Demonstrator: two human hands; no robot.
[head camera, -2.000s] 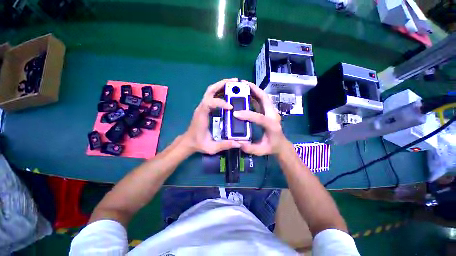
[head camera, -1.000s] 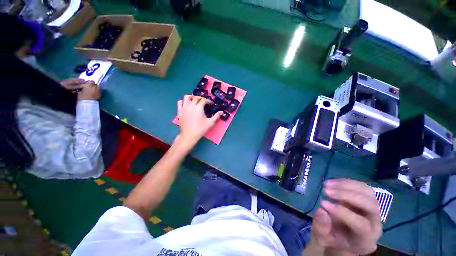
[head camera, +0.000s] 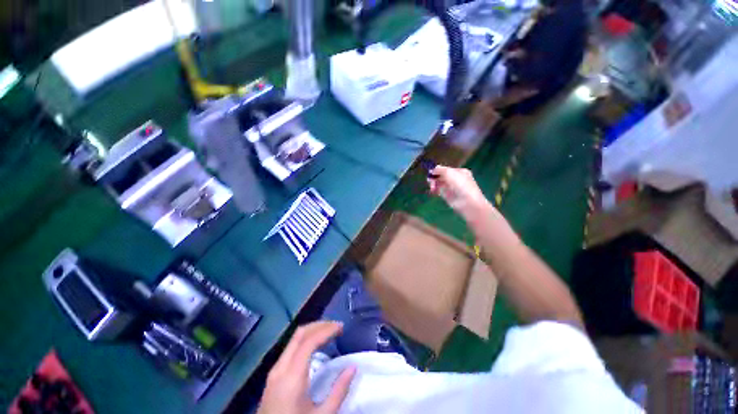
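Note:
My right hand is stretched out past the bench edge at the upper centre. Its fingertips are closed on a small dark thing, too blurred to name. My left hand is at the bottom centre, low in front of my body, fingers apart and empty. The product body with a silver front frame sits at the lower left, at the dark holding jig with lime-green pads. Small black parts lie on the pink mat, cut off at the lower left corner.
Two screw feeders stand on the green bench, with a striped card before them. A white box stands behind. An open carton is below the bench edge. A red crate and a person are at right.
The view has swung right. My left hand has left the black parts on the pink mat and is back near my body. My right hand has reached outward, its fingertips now closed.

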